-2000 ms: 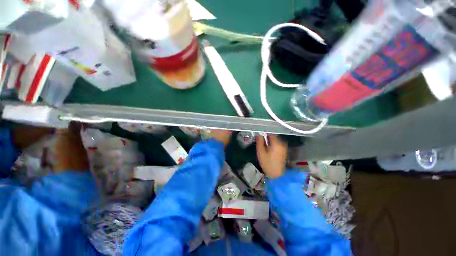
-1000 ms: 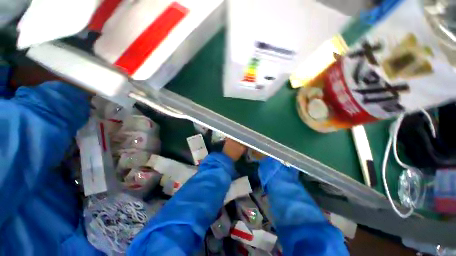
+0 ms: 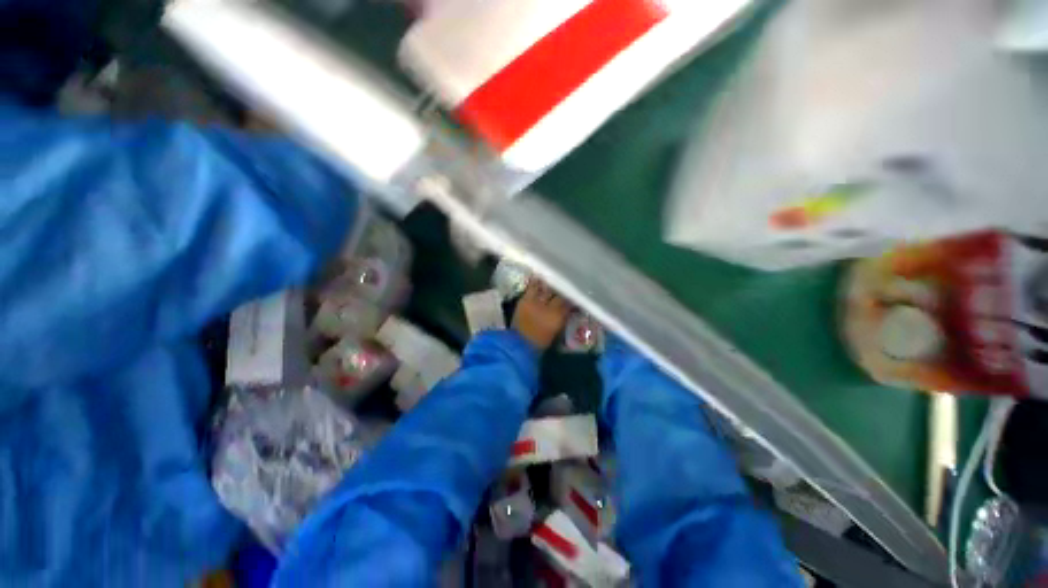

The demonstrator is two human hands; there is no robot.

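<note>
My left hand point(image 3: 540, 315) shows just below the shelf's metal edge, partly cut off by it. A small lamp unit point(image 3: 510, 278) is beside its fingers, and another lamp unit point(image 3: 583, 334) is to its right; I cannot tell whether either is held. My right hand is hidden under the shelf edge; only its blue sleeve shows. A small white unit box point(image 3: 484, 311) stands left of my left hand. Unit boxes with red bands point(image 3: 554, 439) and bagged lamp units point(image 3: 511, 513) lie between my forearms.
The shelf's metal edge point(image 3: 690, 348) slants across the view. Larger printed cartons point(image 3: 793, 149) and a cup point(image 3: 919, 316) stand on the green shelf. At left are a neighbouring worker's blue sleeve, bagged units point(image 3: 354, 363) and a clear bag of cords point(image 3: 282, 459).
The view has swung left and tilted, so the shelf edge slants more steeply and the bottle has left the picture. My right hand has gone out of sight behind the shelf edge.
</note>
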